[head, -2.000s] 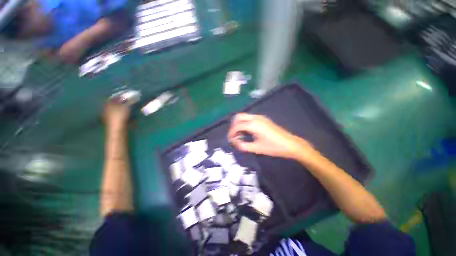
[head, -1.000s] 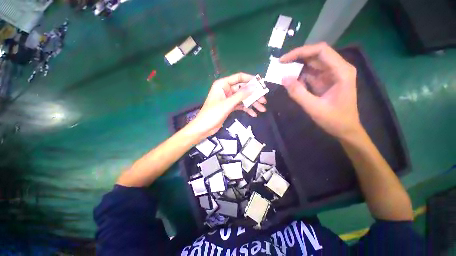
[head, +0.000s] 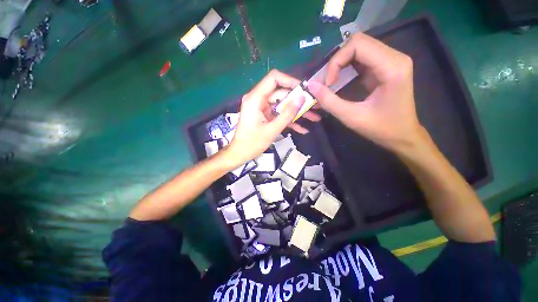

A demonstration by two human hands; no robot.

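Observation:
My left hand [head: 259, 115] holds a small pale rectangular panel [head: 302, 106] with a yellowish edge between thumb and fingers, above the black divided tray [head: 353, 200]. My right hand [head: 377, 88] pinches a second pale grey panel [head: 335, 76] by its near end. The two panels meet end to end with a narrow dark strip between them; whether they are joined cannot be told. Many similar flat panels [head: 271, 191] lie heaped in the tray's left compartment. My fingers partly hide both held pieces.
A joined pair [head: 200, 30] and a red scrap [head: 165, 69] lie on the green bench. Another pale piece [head: 333, 9] is at the top edge beside the metal post [head: 377, 15]. Small metallic parts [head: 30, 53] lie far left. A second black tray [head: 513, 13] is upper right.
The two held panels, apart a second ago, now meet end to end, with my right fingers at the junction. Earlier my left hand was reaching far left. The view has shifted slightly.

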